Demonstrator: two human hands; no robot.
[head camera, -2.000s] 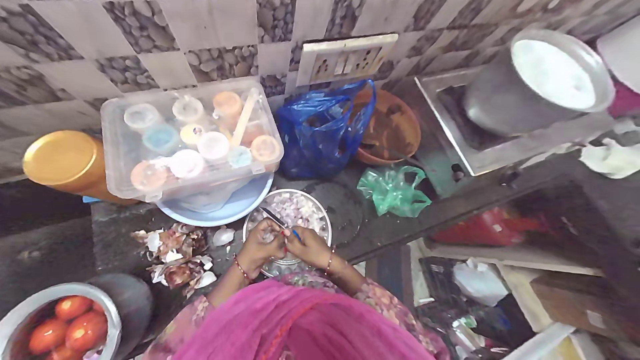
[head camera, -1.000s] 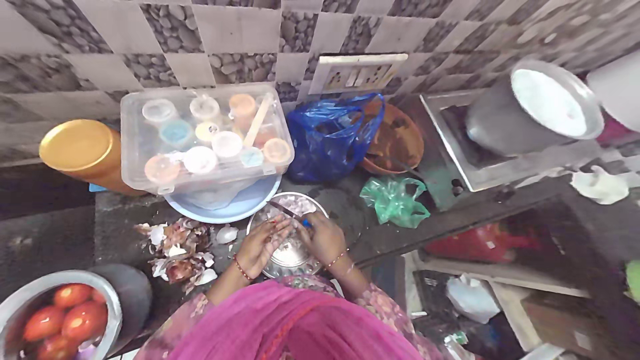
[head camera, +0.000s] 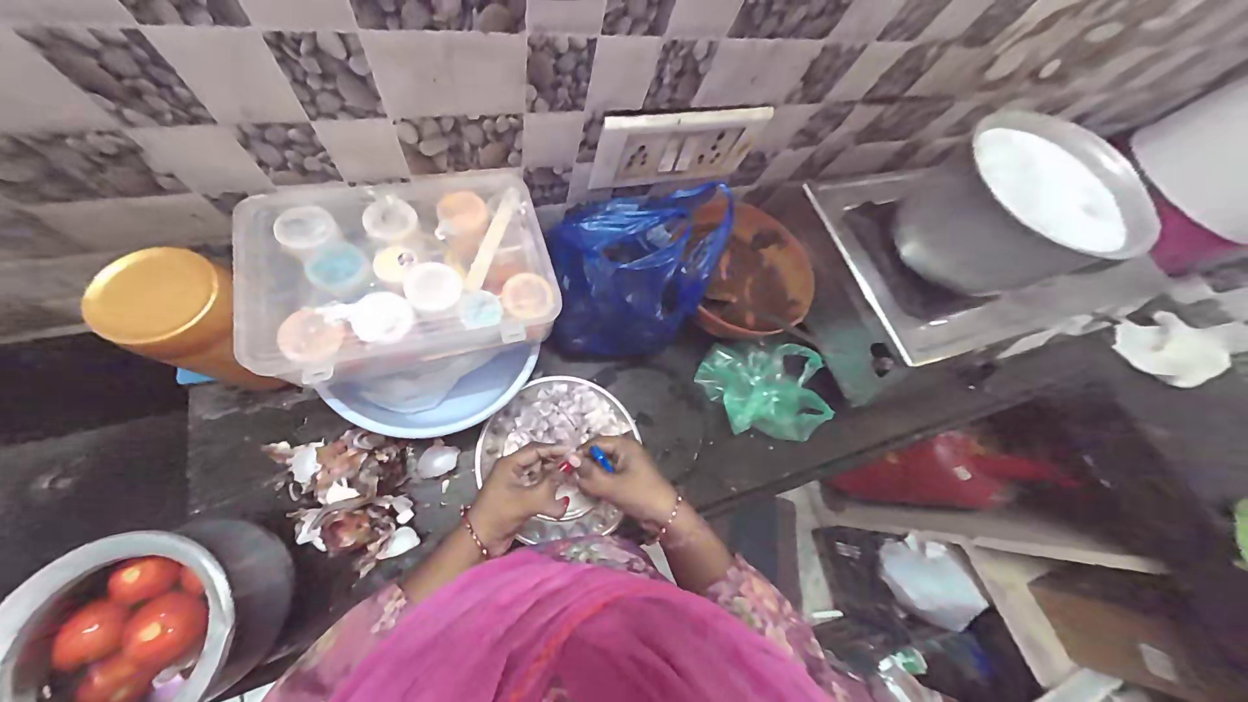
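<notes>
My left hand (head camera: 527, 490) is over the near left part of a round metal plate (head camera: 634, 414), its fingers curled; whether it holds a piece is hidden. My right hand (head camera: 624, 482) meets it over the plate and grips a knife by its blue handle (head camera: 602, 459); the blade cannot be made out. Chopped onion (head camera: 561, 414) covers the far part of the plate. Onion peels (head camera: 351, 492) lie in a heap on the dark counter, left of the plate, with a pale onion piece (head camera: 437, 460) between them.
Behind the plate stand a blue basin (head camera: 429, 426) under a clear box of jars (head camera: 255, 331), a blue plastic bag (head camera: 624, 283) and an orange bowl (head camera: 795, 283). A green bag (head camera: 770, 400) lies right. A pot of tomatoes (head camera: 219, 595) is near left; a milk pot (head camera: 941, 229) sits on the stove.
The knife blade, seen over the plate in both earlier frames, no longer shows. My hands, a little apart a second ago, are now together at the fingertips.
</notes>
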